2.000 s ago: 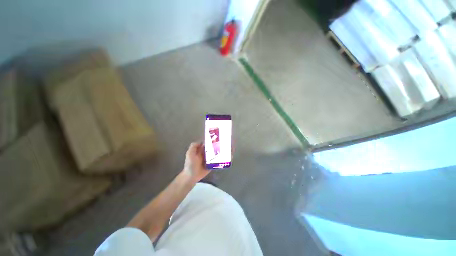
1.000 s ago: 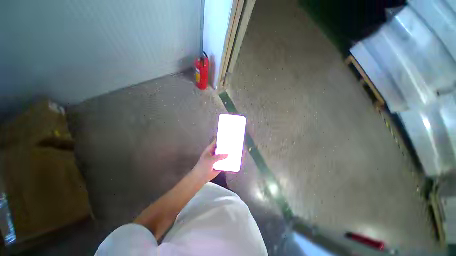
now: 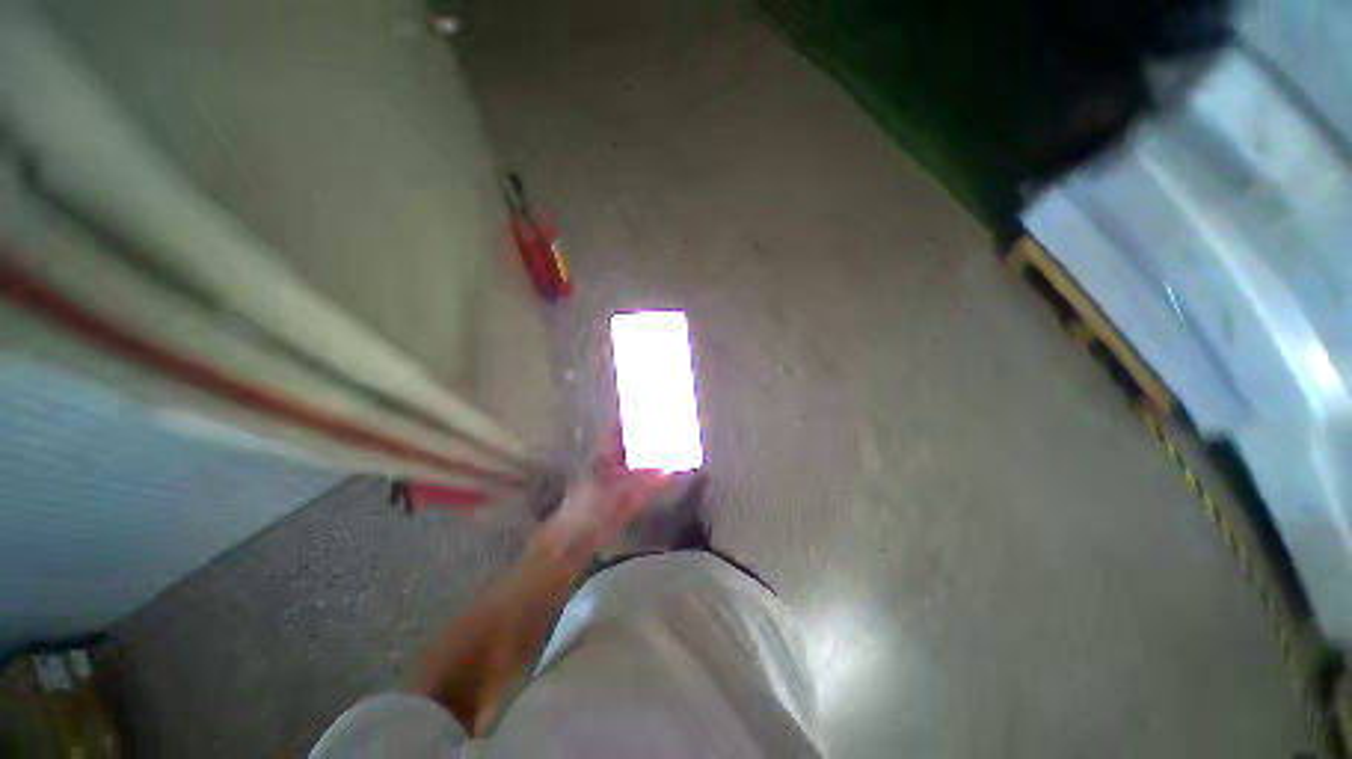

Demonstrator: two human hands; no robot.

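Note:
A smartphone (image 3: 657, 392) glows plain white near the middle of the view, its screen too bright to read. My left hand (image 3: 601, 497) holds it from below and the left side; the hand is blurred and its fingers are hard to make out. My bare left forearm comes up from the bottom, out of a white sleeve. My right hand is not in view.
A door frame edge (image 3: 297, 378) runs blurred down the left. A red extinguisher (image 3: 538, 255) stands beyond it; another red thing (image 3: 445, 495) lies nearer. A wrapped pallet load (image 3: 1186, 252) is at right, a brown carton (image 3: 60, 704) at bottom left.
The door frame has come close on the left and the carton has slid toward the bottom left corner. Another red extinguisher has come into view. My left hand still holds the phone.

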